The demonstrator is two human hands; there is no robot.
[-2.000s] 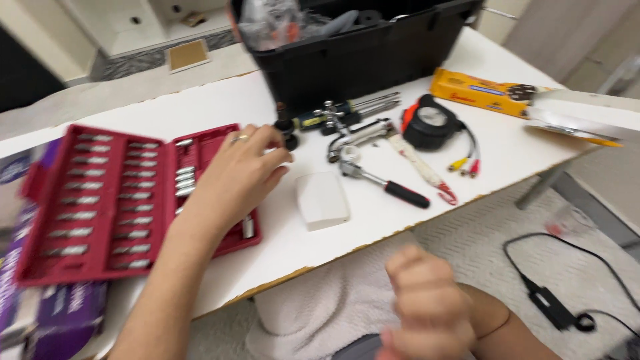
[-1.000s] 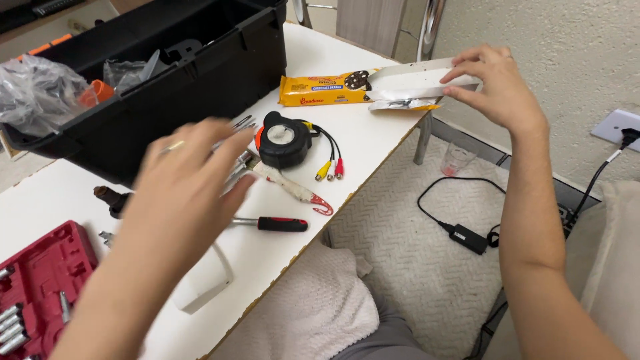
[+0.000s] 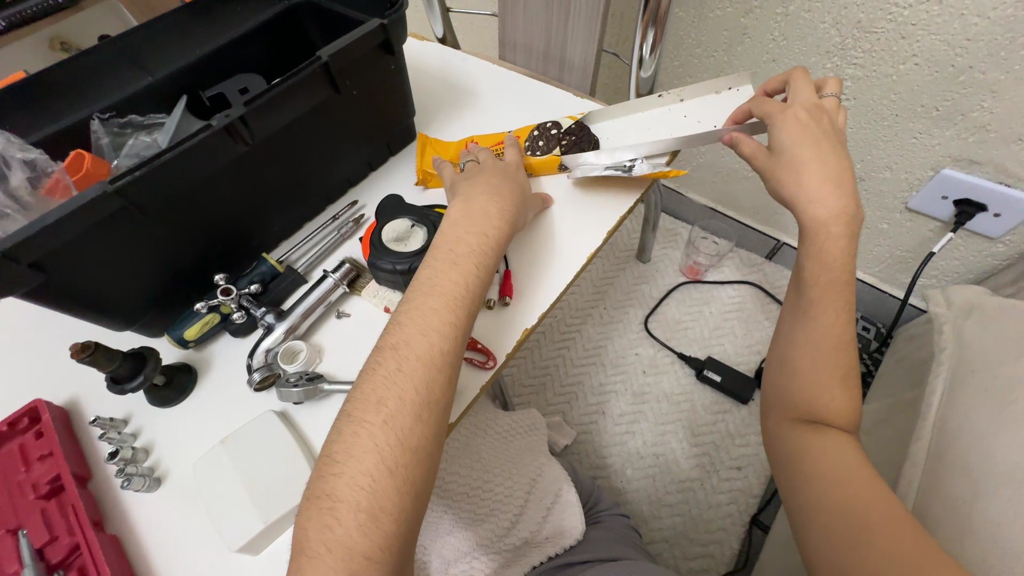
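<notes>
My right hand (image 3: 796, 148) pinches the near right end of a white tray (image 3: 668, 120) that sticks out of a yellow cookie package (image 3: 472, 147). The package lies at the table's far right corner, with dark cookies pictured on it. My left hand (image 3: 492, 188) rests with spread fingers on the package's left part. Under and beside my left forearm are a black tape measure (image 3: 402, 240) and a red RCA plug (image 3: 506, 286). To the left lie a chrome faucet (image 3: 300, 316), screwdrivers (image 3: 210, 314), a ratchet head (image 3: 301, 387) and a white plastic cover (image 3: 254, 480).
A black toolbox (image 3: 216, 168) holding plastic bags stands at the back left. Several sockets (image 3: 126, 454) lie by a red socket case (image 3: 48, 488). Below the table's edge, a clear cup (image 3: 707, 250) and a black power adapter (image 3: 726, 379) are on the rug. A wall outlet (image 3: 970, 204) is at right.
My left hand has moved from over the tools onto the cookie package. My right hand was low in front of the table two seconds ago and has since taken hold of the tray's end.
</notes>
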